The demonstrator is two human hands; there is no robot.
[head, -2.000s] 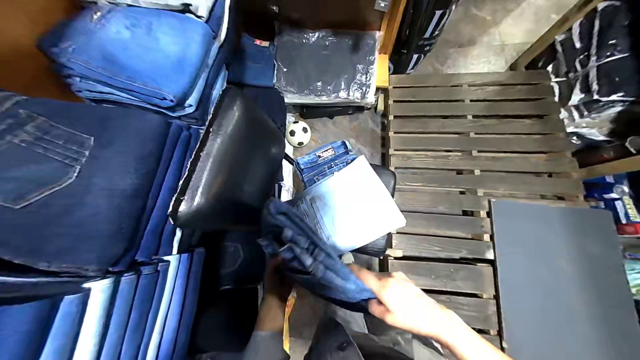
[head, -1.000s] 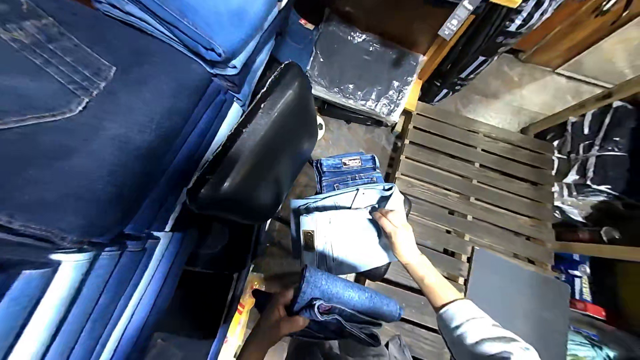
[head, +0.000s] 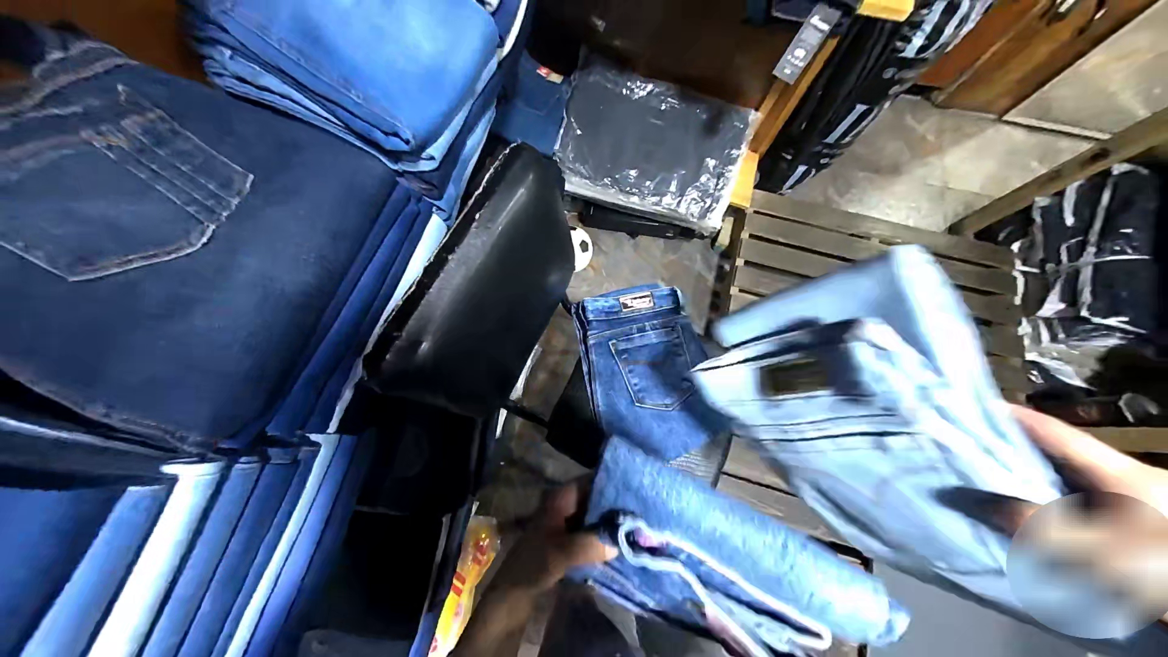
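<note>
My left hand point(head: 557, 547) grips one end of a folded pair of medium-blue jeans point(head: 730, 547), low in the middle of the view. At the right, my right hand point(head: 1086, 484) holds a folded pair of light-blue jeans point(head: 839, 411), blurred, with a dark patch at the waistband; part of this hand is blurred out. Between the black chair back and the light pair, a folded pair of darker blue jeans point(head: 648, 365) lies with its back pocket and waistband patch facing up.
Stacks of folded jeans point(head: 210, 274) fill the left side, beside a black chair back point(head: 484, 292). Plastic-wrapped dark garments point(head: 648, 146) lie at the top. A slatted wooden platform point(head: 821, 237) with a grey board point(head: 931, 602) is at the right. A small football point(head: 581, 248) is behind the chair.
The light-blue jeans lay on the darker pair one second ago; my right hand has lifted them to the right, uncovering that pair. My left hand still holds the medium-blue jeans.
</note>
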